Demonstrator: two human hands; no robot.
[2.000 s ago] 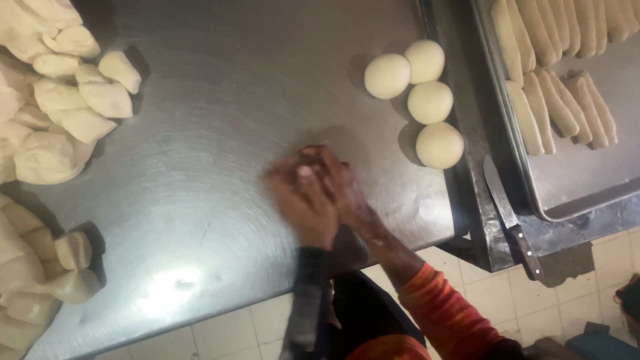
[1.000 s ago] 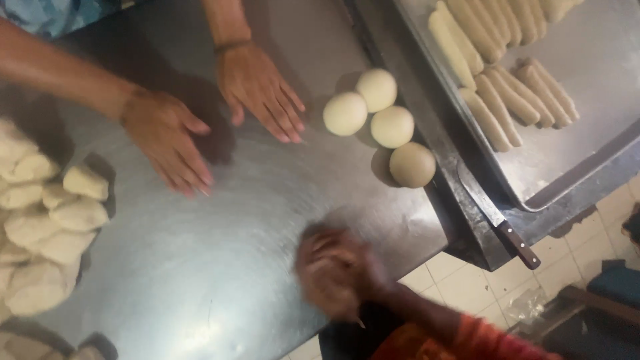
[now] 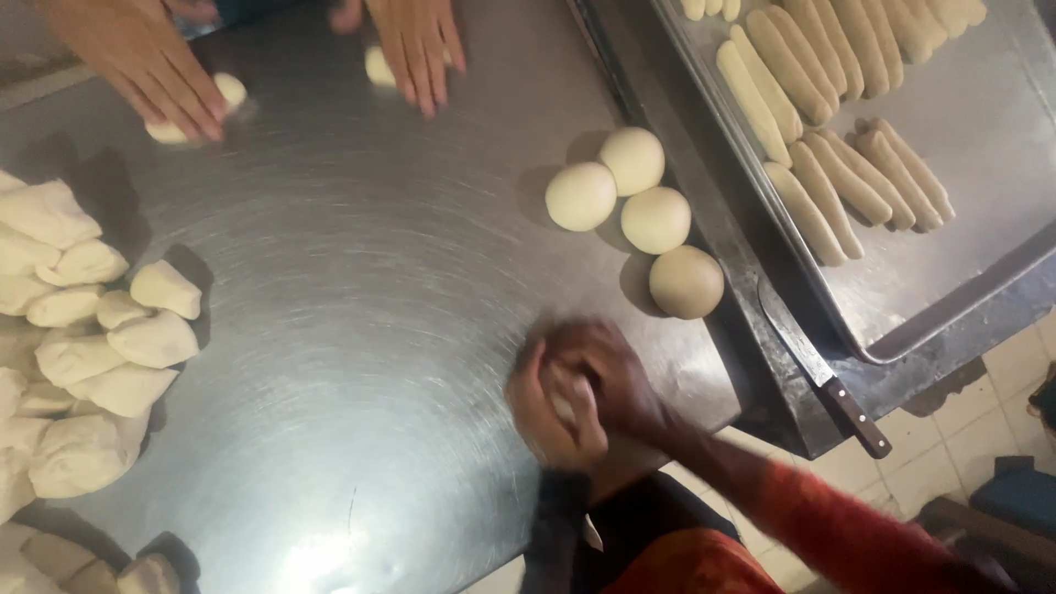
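Observation:
My left hand [image 3: 557, 404] and my right hand [image 3: 602, 371] are cupped together over the metal table [image 3: 355, 330], near its front right edge. Between them a bit of pale dough [image 3: 565, 406] shows; the hands cover the rest and are blurred. Beyond them, up and to the right, lie several smooth dough balls, the closest one [image 3: 686, 282] a little darker than the others. At the left is a heap of cut dough pieces [image 3: 82, 355], with more pieces [image 3: 74, 569] at the bottom left corner.
Across the table a co-worker's hands [image 3: 421, 49] press on small pieces of dough [image 3: 169, 132]. To the right, a metal tray [image 3: 916, 330] holds rows of dough sticks [image 3: 841, 177]. A knife with a wooden handle [image 3: 858, 417] lies beside the tray, its handle past the ledge.
The co-worker's hands, absent two seconds ago and bare over the table one second ago, are now farther back with dough under them. My hands stay together near the front edge.

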